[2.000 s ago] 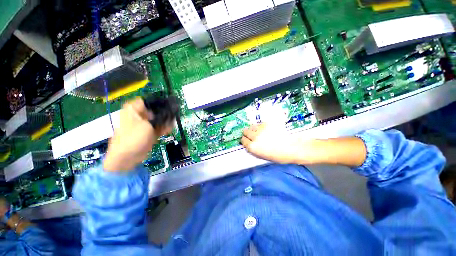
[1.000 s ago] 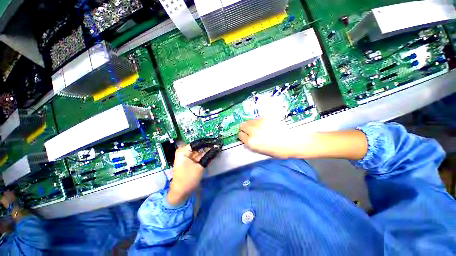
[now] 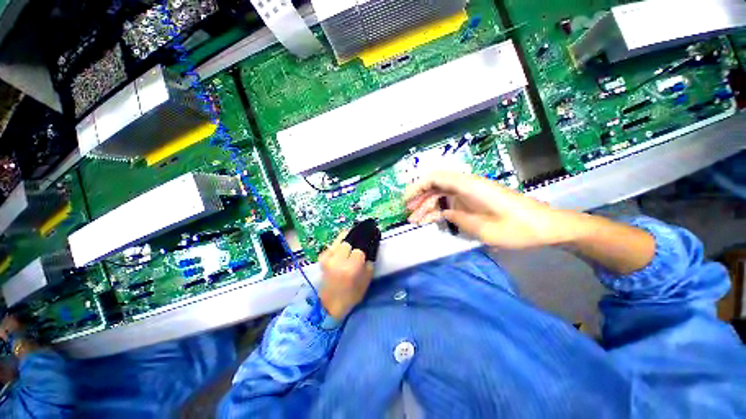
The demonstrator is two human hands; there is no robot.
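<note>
A green circuit board (image 3: 282, 86) lies in front of me, with a long white-silver heat sink (image 3: 405, 110) across its middle. My left hand (image 3: 345, 270) is at the board's front edge, closed around a clump of black components (image 3: 364, 238) that sticks out past the fingers. My right hand (image 3: 470, 209) is over the front right part of the board, just right of the left hand. A small dark piece (image 3: 446, 214) shows at its curled fingers; its exact type is unclear. The hands are apart. The right fingertips hide part of the board.
More boards lie left (image 3: 123, 184) and right (image 3: 646, 106). Finned heat sinks (image 3: 143, 114) with yellow strips stand at the back. Component bins (image 3: 98, 78) are at upper left. A blue coiled cord (image 3: 217, 131) crosses the left board. A metal rail (image 3: 196, 304) runs nearest me. Another person's hand (image 3: 16, 340) shows far left.
My left hand has come from over the left board to the front edge beside the right hand, bringing the black clump. My right hand has lifted and turned, and a dark piece now shows at its fingers.
</note>
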